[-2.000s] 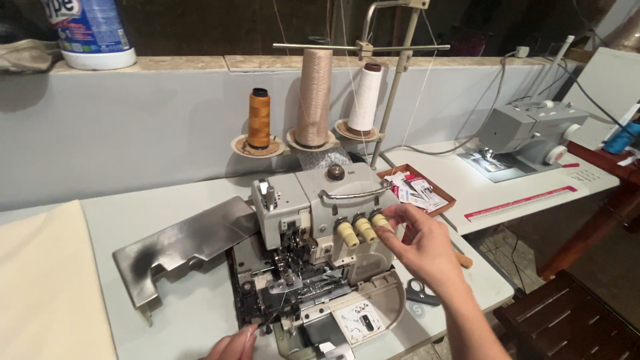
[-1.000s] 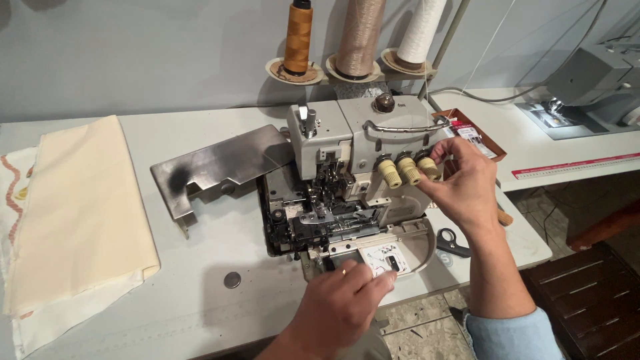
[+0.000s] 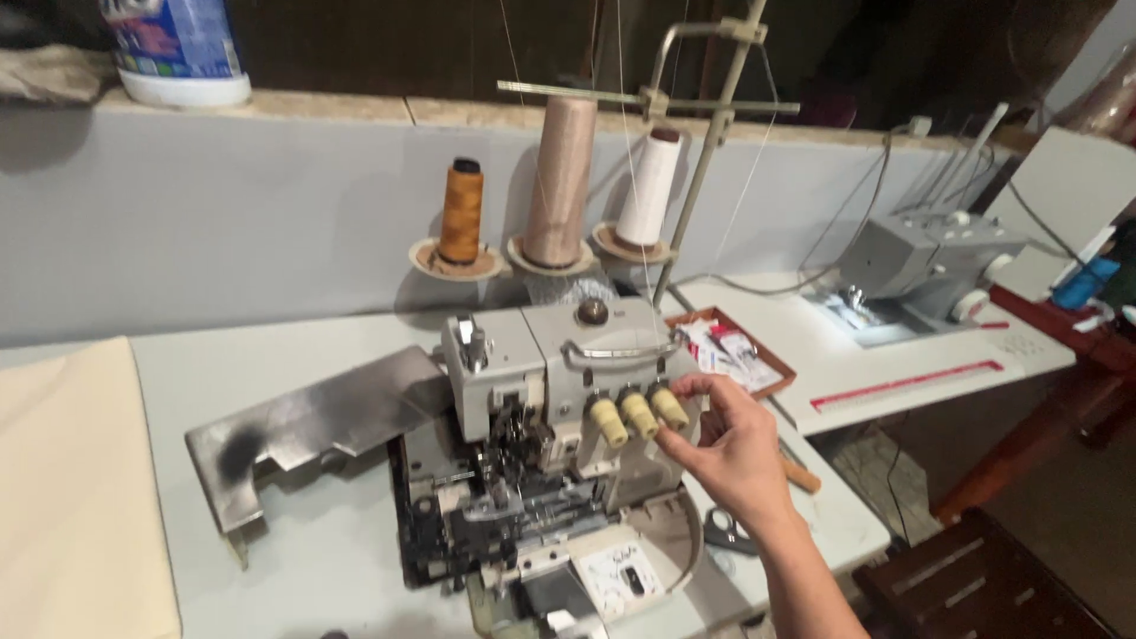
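An overlock sewing machine (image 3: 568,355) stands on the white table with its front cover open and its loopers bare. My right hand (image 3: 732,444) is at the rightmost yellow tension knob (image 3: 670,410), thumb and forefinger at its two sides. Two more yellow knobs, a middle one (image 3: 639,415) and a left one (image 3: 609,422), sit beside it. My left hand is out of view. Behind the machine stand an orange thread cone (image 3: 462,213), a beige cone (image 3: 561,182) and a white cone (image 3: 650,191) on the thread stand (image 3: 701,169).
A metal plate (image 3: 328,413) lies left of the machine, and cream fabric (image 3: 75,488) at the far left. To the right are a tray of packets (image 3: 777,383), black-handled scissors (image 3: 729,532), a red ruler (image 3: 905,386) and a second sewing machine (image 3: 932,257). A bottle (image 3: 182,53) stands on the ledge.
My left hand, in front of the machine in both earlier frames, has gone out of view. My right hand remains at the tension knobs. The view has tilted up since one second ago.
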